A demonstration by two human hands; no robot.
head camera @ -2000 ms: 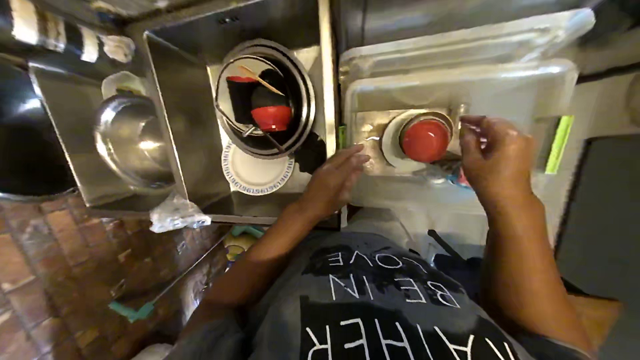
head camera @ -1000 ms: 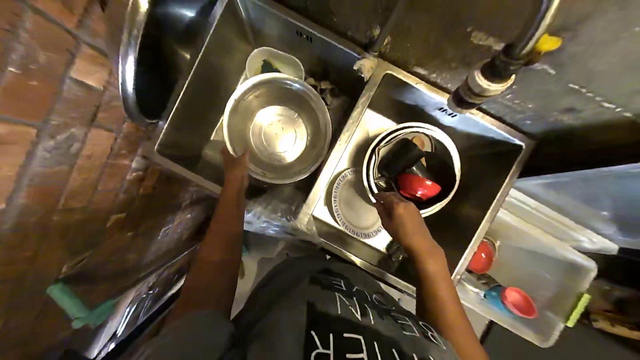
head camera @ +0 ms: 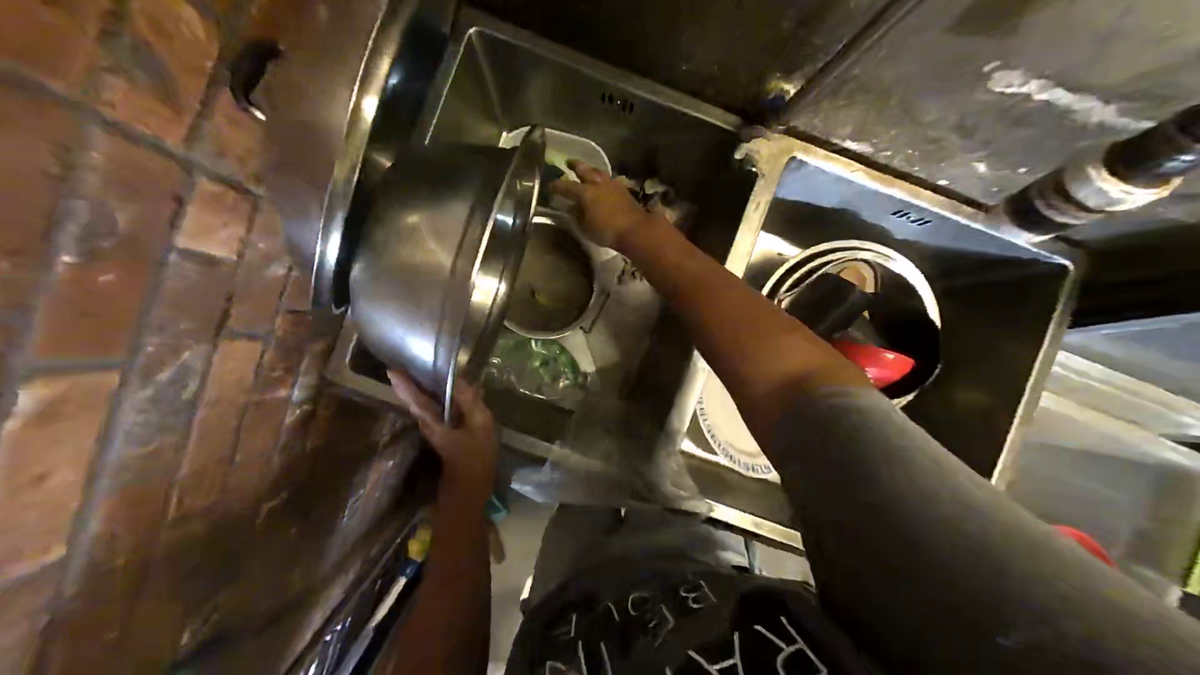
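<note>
My left hand [head camera: 450,422] grips the lower rim of a large stainless steel bowl [head camera: 422,262], which is tilted on its side at the left of the left sink basin. Reaching into that basin, my right hand [head camera: 600,202] is at the edge of a pale plastic container [head camera: 572,145]; whether its fingers hold it I cannot tell. Below my right hand lies a round metal pot [head camera: 553,286], partly hidden by the bowl. Nearer the front of the basin is a clear plastic bag [head camera: 534,366] with green bits in it.
In the right basin [head camera: 994,375], a large round pot [head camera: 923,281] holds a red bowl [head camera: 877,361] and dark items, beside a patterned white plate [head camera: 727,427]. A faucet [head camera: 1087,178] juts in at upper right. Another large metal vessel [head camera: 337,216] stands left of the sink; brick floor lies beyond.
The large steel bowl, upright in the left basin a second ago, is now tipped on its side by my left hand. My right hand has moved from the right basin's pot into the left basin.
</note>
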